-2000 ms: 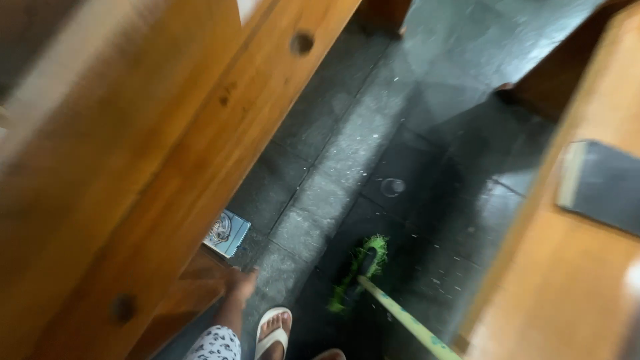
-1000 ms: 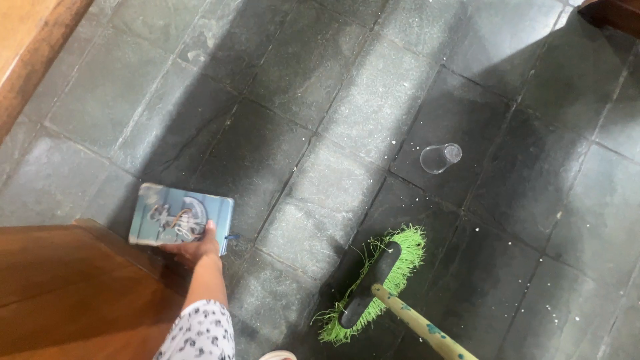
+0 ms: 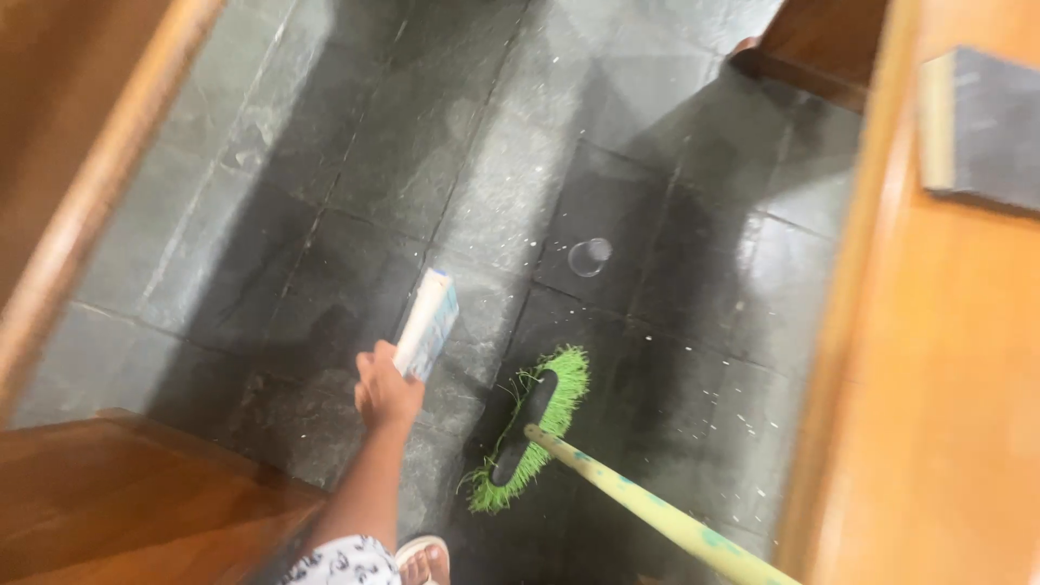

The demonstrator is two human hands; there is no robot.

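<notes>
My left hand (image 3: pixel 387 390) grips a thick book (image 3: pixel 428 325) with a light blue patterned cover, held on edge above the stone floor. To its right, a push broom with bright green bristles (image 3: pixel 569 398) and a black head rests on the floor. Its yellow-green handle (image 3: pixel 650 504) runs out at the lower right; my right hand is out of view. Beyond the broom head, a clear plastic cup (image 3: pixel 590 257) lies on its side among small white bits.
A wooden bench (image 3: pixel 942 390) runs along the right with a dark-covered book (image 3: pixel 999 130) on it. Another wooden bench edge (image 3: pixel 106 179) and a wooden panel (image 3: pixel 138 504) stand at the left. A sandalled foot (image 3: pixel 426 561) shows at the bottom.
My left hand has lifted the blue book, which lay flat on the floor by the wooden panel, and carried it right, toward the broom. The view has shifted.
</notes>
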